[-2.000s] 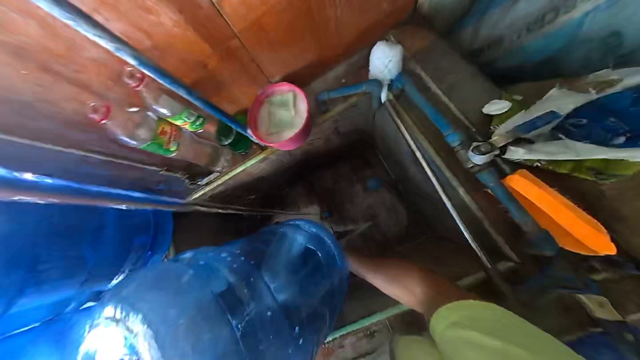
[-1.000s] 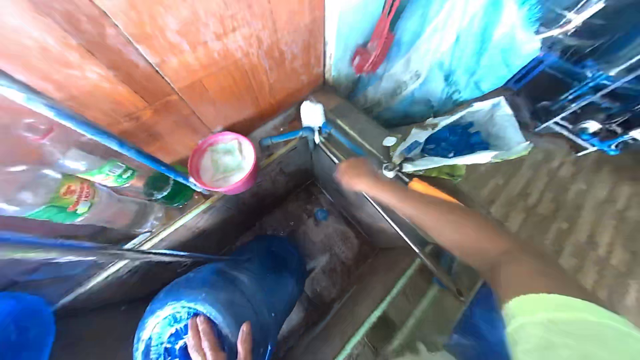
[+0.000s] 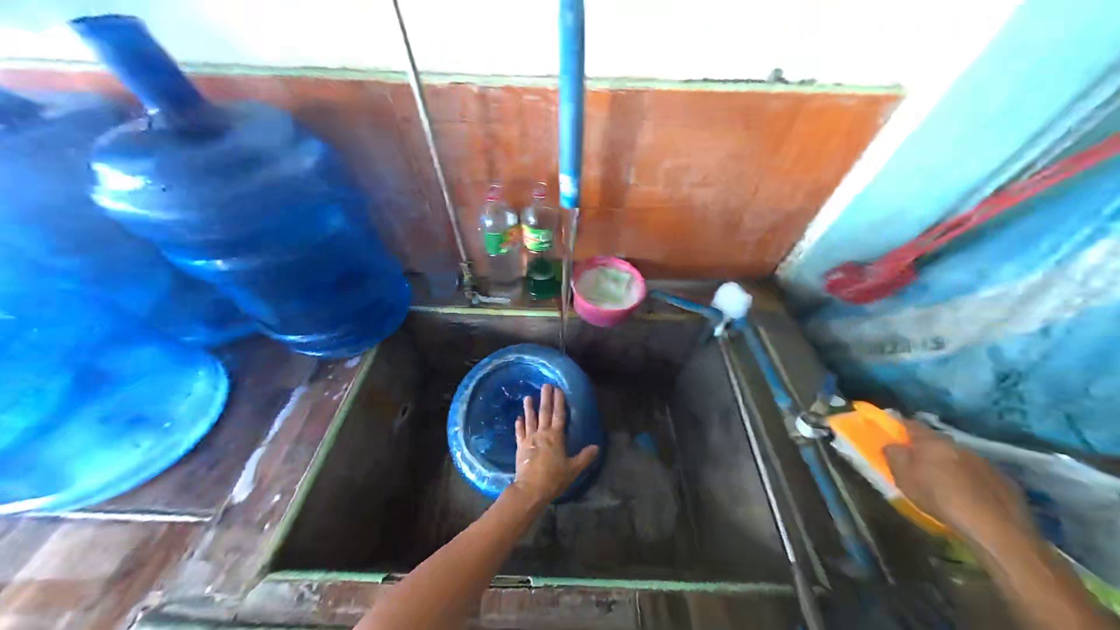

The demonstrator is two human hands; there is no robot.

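A blue plastic water jug [image 3: 490, 420] stands upside down in a dark sunken basin [image 3: 332, 525], its round base facing up. My left hand [image 3: 542, 446] lies flat on that base with the fingers spread. Off to the right, past the basin's edge, my right hand [image 3: 941, 468] is closed around an orange plastic object [image 3: 871, 433], perhaps a brush or scraper; its exact kind is unclear. That object is beside a valve [image 3: 814, 424] on the blue pipe [image 3: 831, 499].
Large blue jugs [image 3: 254, 210] crowd the left ledge. Behind the basin are plastic bottles [image 3: 540, 241], a pink tub [image 3: 610, 293] and a hanging blue pipe [image 3: 570, 105]. A white-wrapped fitting [image 3: 732, 300] sits at the corner; a red long-handled tool [image 3: 919, 241] hangs right.
The jug, lying tilted two seconds ago, is now base up in the basin. My right hand has moved from near the corner fitting to the orange object. The view has turned.
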